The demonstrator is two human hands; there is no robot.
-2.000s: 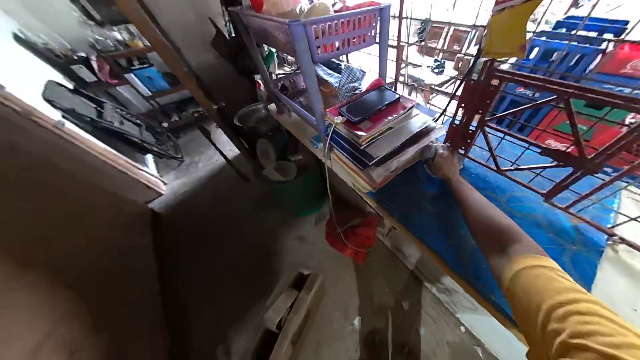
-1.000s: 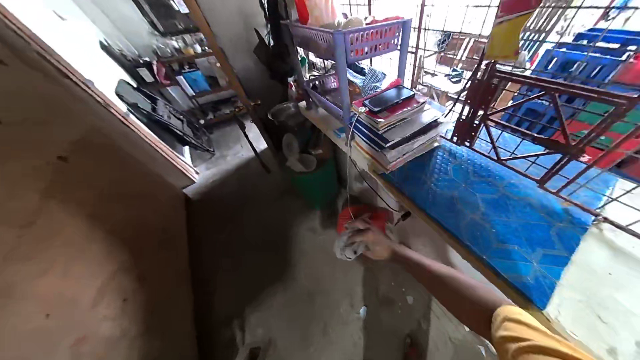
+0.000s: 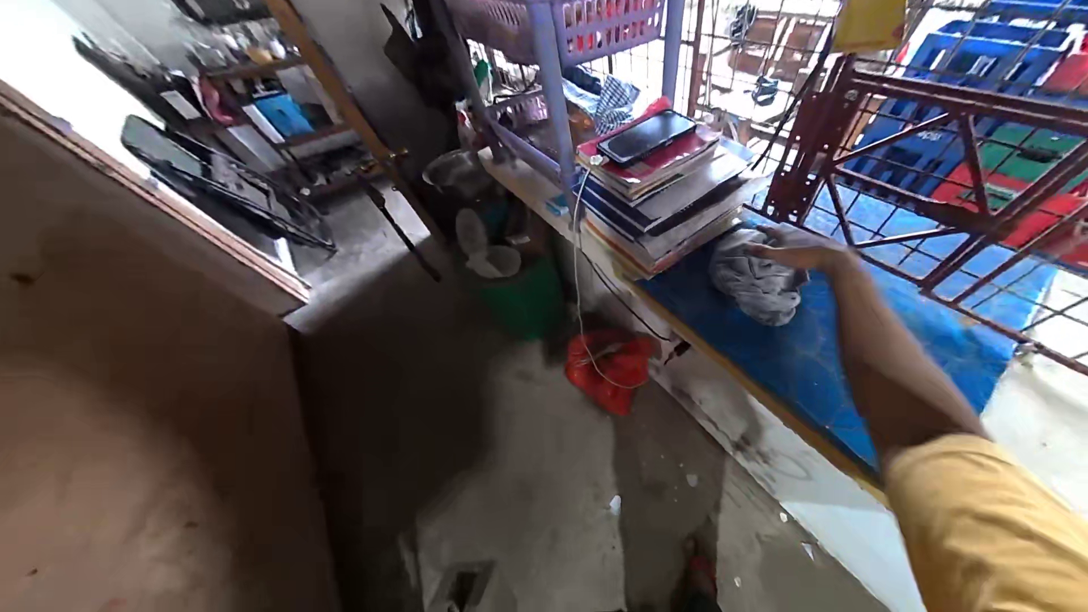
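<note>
My right hand (image 3: 795, 248) is on a crumpled grey cloth (image 3: 755, 276), which lies on the blue patterned cover (image 3: 790, 348) of the ledge. The cloth sits just right of a stack of books (image 3: 659, 204), close to the metal grille. A dark smartphone (image 3: 648, 136) rests on the red book at the top of the stack, with a white cable hanging down nearby. The underside of my hand is hidden, but its fingers curve over the cloth. My left hand is out of view.
A purple plastic rack (image 3: 552, 93) stands left of the books. Below the ledge are a red plastic bag (image 3: 614, 365) and a green bin (image 3: 523, 297). A dark red metal grille (image 3: 960, 153) borders the far side, with crates behind it. A brown wall (image 3: 144, 382) rises at left.
One second ago my right hand held the cloth over the floor by the red bag. Now hand and cloth are up on the blue cover, beside the books.
</note>
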